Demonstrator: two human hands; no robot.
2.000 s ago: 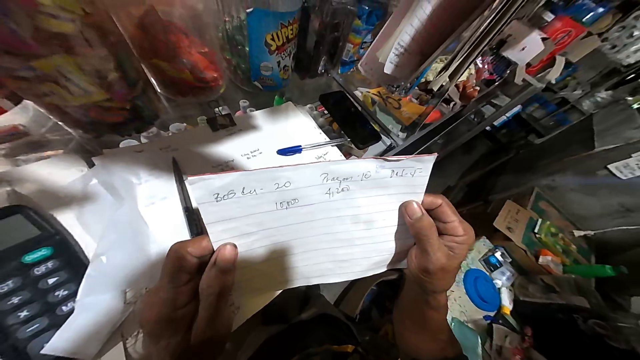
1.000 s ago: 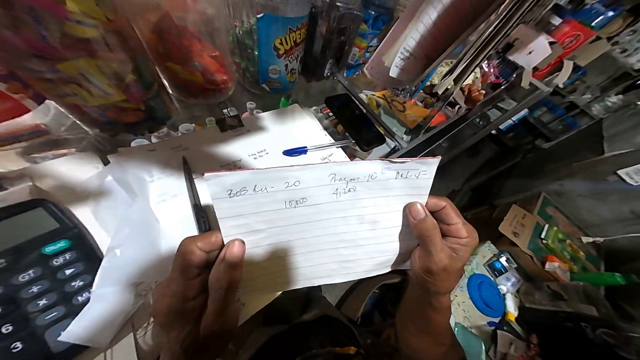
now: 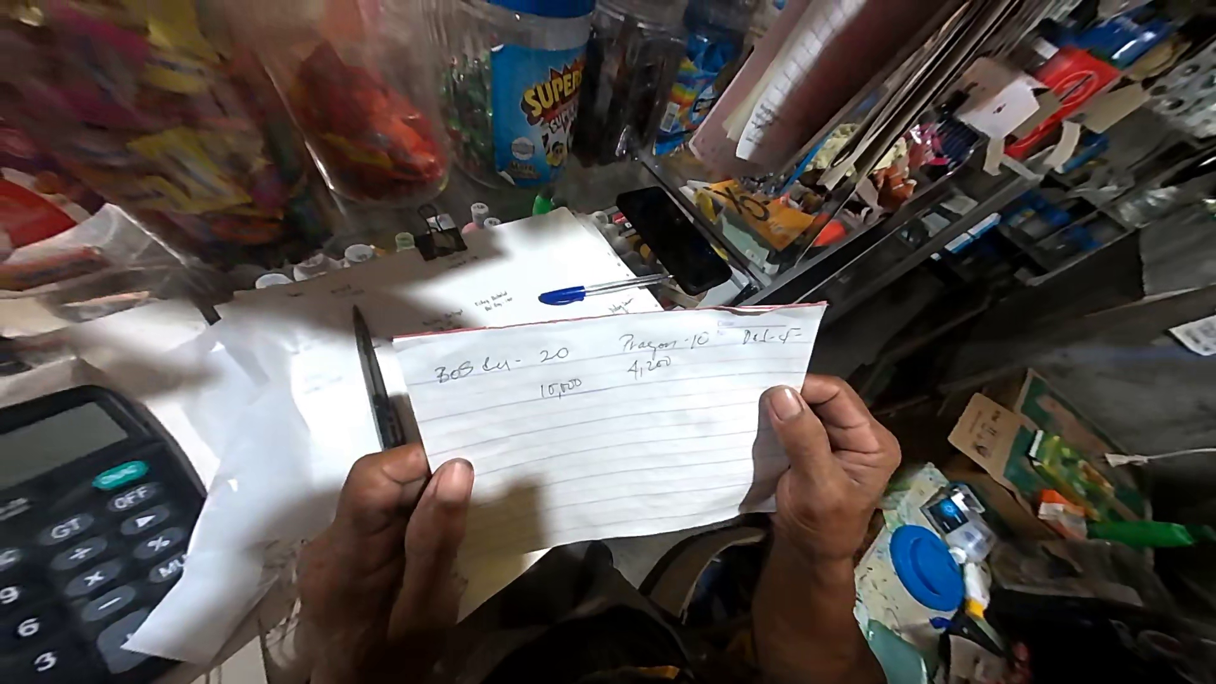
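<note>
A lined paper sheet (image 3: 608, 446) with handwriting and a red top edge is held up between both hands. My left hand (image 3: 394, 551) pinches its lower left corner, and a dark pen (image 3: 375, 380) points up from beside the fingers of that hand. On the sheet's right edge, my right hand (image 3: 826, 465) grips with the thumb in front. Behind it lie white papers (image 3: 532, 252) under a black binder clip (image 3: 440, 233). A blue-capped pen (image 3: 598, 289) rests on those papers, its clear end close to a black smartphone (image 3: 673, 237).
A black calculator (image 3: 95, 532) sits at the left, partly under a crumpled clear sheet (image 3: 256, 456). Plastic jars of wrapped goods (image 3: 532, 95) line the back. Right of the phone are a glass-and-metal case edge (image 3: 855, 252) and crowded shelves. A blue round lid (image 3: 926, 567) is at lower right.
Both hands keep hold of the lined sheet throughout. The view has shifted slightly, with more of the calculator showing than two seconds ago.
</note>
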